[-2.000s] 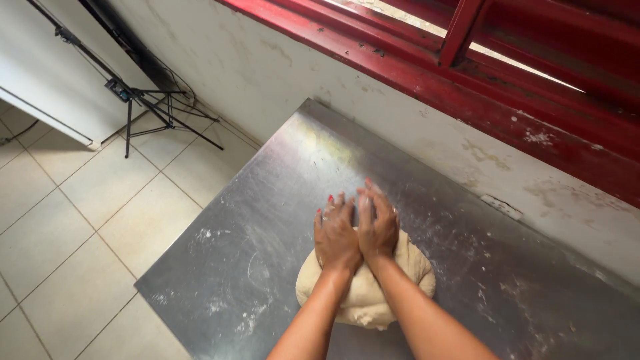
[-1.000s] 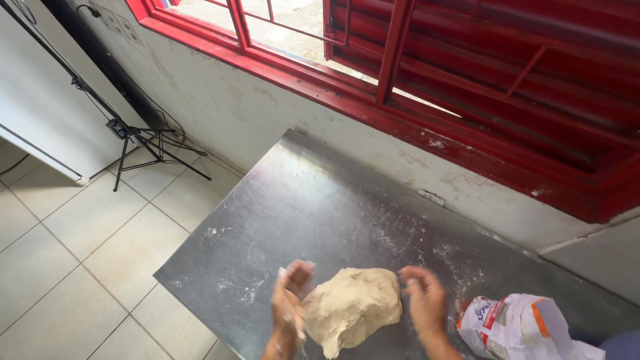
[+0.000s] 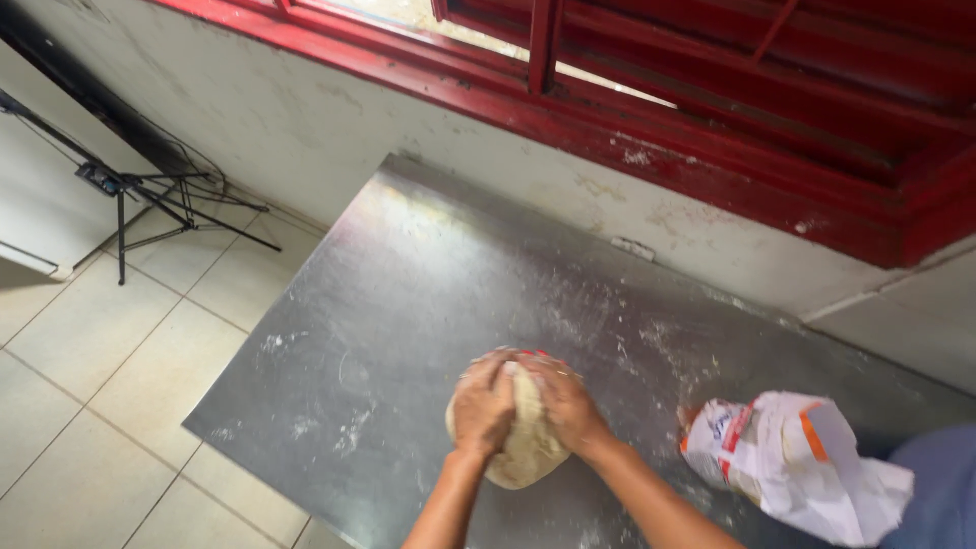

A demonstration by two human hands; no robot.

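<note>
A ball of pale dough [image 3: 524,450] rests on the metal tabletop [image 3: 366,305], low in the middle of the view. My left hand [image 3: 486,404] cups its left and far side, and my right hand [image 3: 564,400] cups the right and far side. Both sets of fingers curl over the far edge of the dough, where red nails show. The fingertips nearly meet there. Between the hands the dough's top and near end are visible; its underside is hidden.
A crumpled paper bag [image 3: 801,465] with printing lies right of the dough, beside blue cloth [image 3: 942,488] at the right edge. Flour marks the tabletop. Beyond it are a wall [image 3: 488,179] and a red window frame [image 3: 686,164]. A black tripod [image 3: 164,202] stands on the tiled floor at left.
One second ago my hands were apart on either side of the dough; now both are closed around its far part. The dough looks narrower from left to right.
</note>
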